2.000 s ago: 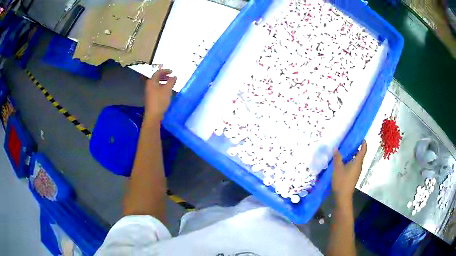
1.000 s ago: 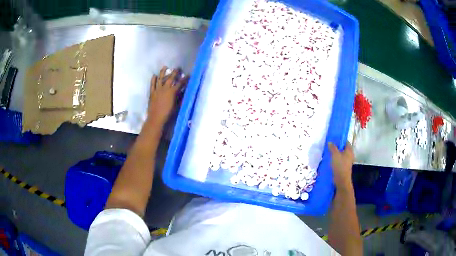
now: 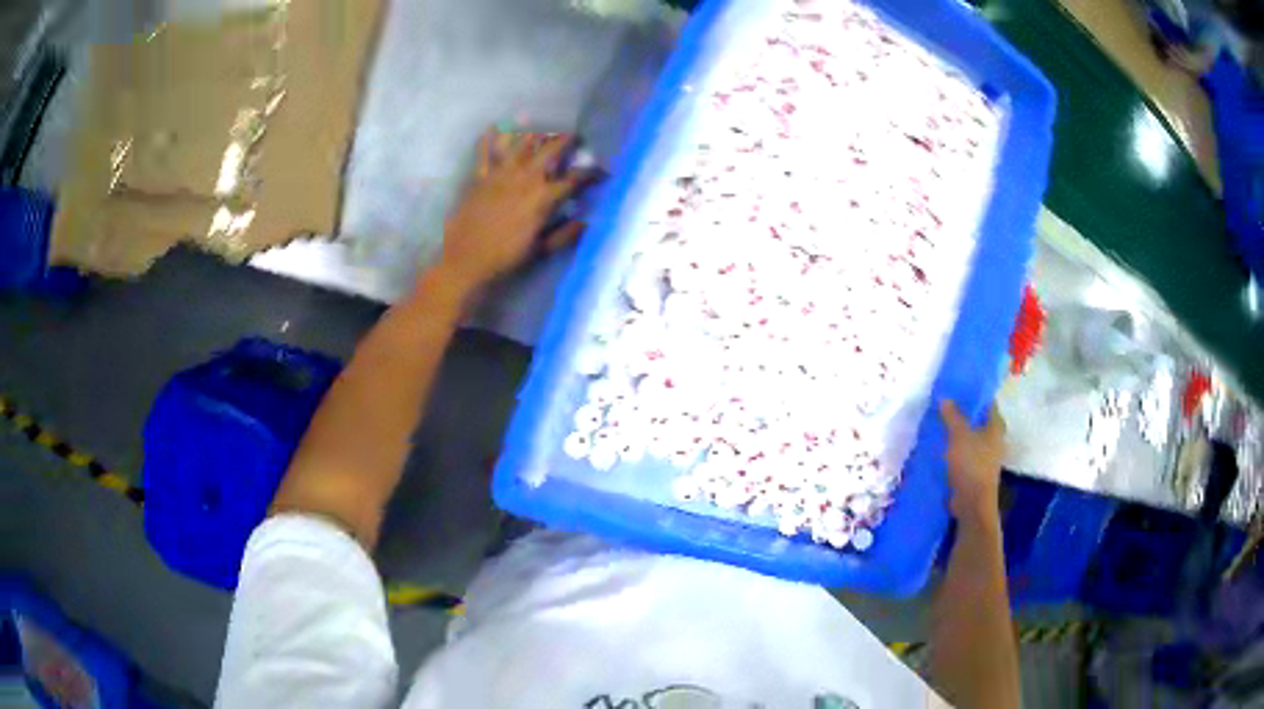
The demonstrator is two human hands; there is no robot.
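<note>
A large blue tray [image 3: 721, 537] lies tilted across the view in front of my body, its near end over my shirt. White round parts with red bits [image 3: 818, 277] cover a white liner in it, with plainer white rounds at the near end. My right hand [image 3: 975, 464] grips the tray's lower right edge. My left hand [image 3: 524, 201] is over the metal bench, left of the tray, fingers spread and bent downward. A small whitish bit shows at its fingertips; blur hides whether it is held.
A brown cardboard sheet [image 3: 208, 125] lies on the bench [image 3: 430, 125] at left. Red parts [image 3: 1026, 330] and blurred white parts [image 3: 1109, 423] are on the bench at right. A green conveyor [image 3: 1130, 132] runs behind. A blue stool [image 3: 229, 464] stands on the floor at lower left.
Since the first frame my left hand has moved from the bench's front edge inward over the bench, and the small scattered bits there no longer show. The tray has turned slightly; my right hand stays on it.
</note>
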